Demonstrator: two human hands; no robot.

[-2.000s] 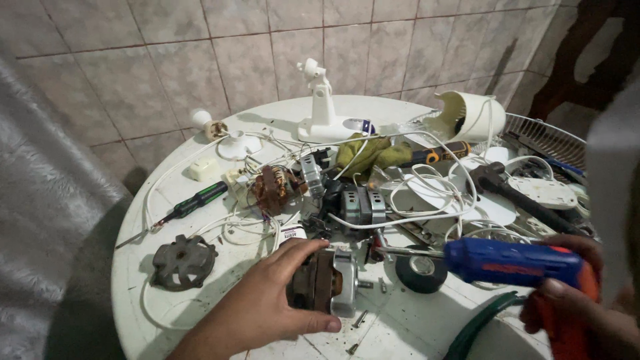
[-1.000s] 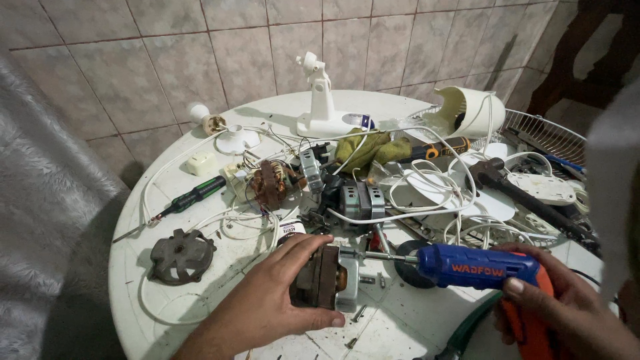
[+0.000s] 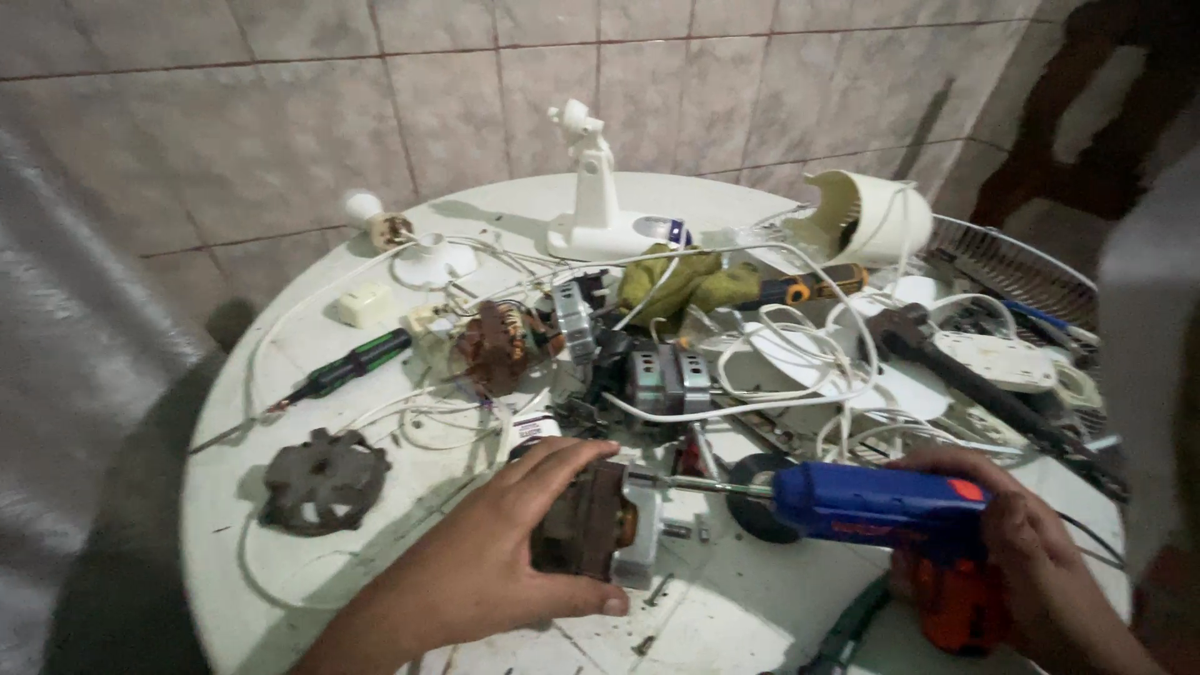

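My left hand point(image 3: 487, 562) grips an electric fan motor point(image 3: 600, 520) with a dark laminated core and a metal end housing, near the front of the table. My right hand point(image 3: 1022, 553) is closed around a blue and orange cordless screwdriver point(image 3: 881, 506). Its long bit points left, and the tip meets the upper part of the motor's housing. Loose screws point(image 3: 657, 591) lie just right of the motor. Behind it sit another silver motor point(image 3: 668, 378) and an exposed copper winding point(image 3: 497, 347). A black round part point(image 3: 764, 497) lies below the bit.
A white fan stand point(image 3: 595, 202) rises at the back of the white table point(image 3: 220, 562). At left lie a green-black screwdriver point(image 3: 352, 364) and a dark slotted motor cover point(image 3: 323, 480). A hammer point(image 3: 975, 384), tangled white cables and a wire grille point(image 3: 1022, 258) crowd the right.
Two seconds ago the bit was away from the housing, to its right; the cordless screwdriver has moved left, and its tip now meets the motor. My left hand keeps its hold.
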